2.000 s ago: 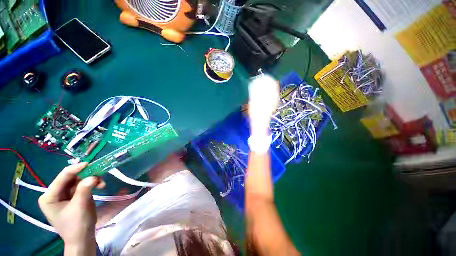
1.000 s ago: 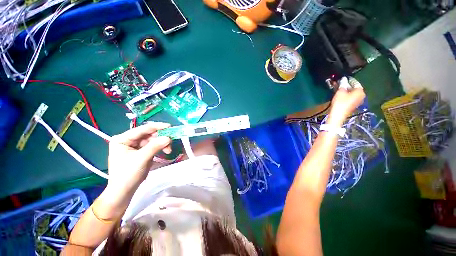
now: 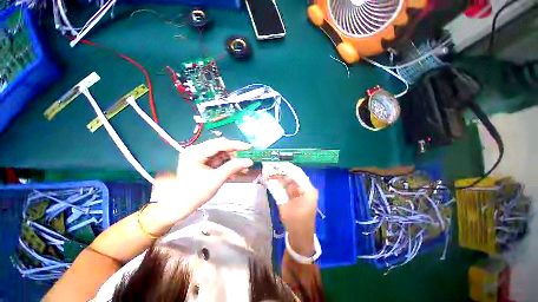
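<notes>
My left hand pinches the left end of a narrow green circuit board strip, held level over the bench's near edge. My right hand is just below the strip's middle, fingers curled, with white finger cots; whether it holds anything is not clear. Behind the strip lie a light green-blue adapter board, bright with glare, and the green main board with red wires. Two yellowish strips with white ribbon cables lie to the left; the cables run towards my left hand.
Two black speakers, a phone and an orange fan stand at the back. A round tin and black box are right. Blue bins line the near edge, with a yellow basket far right.
My right hand has come back from beside the black box to below the strip. My left hand still holds the strip, now level. The camera view has turned and shifted.
</notes>
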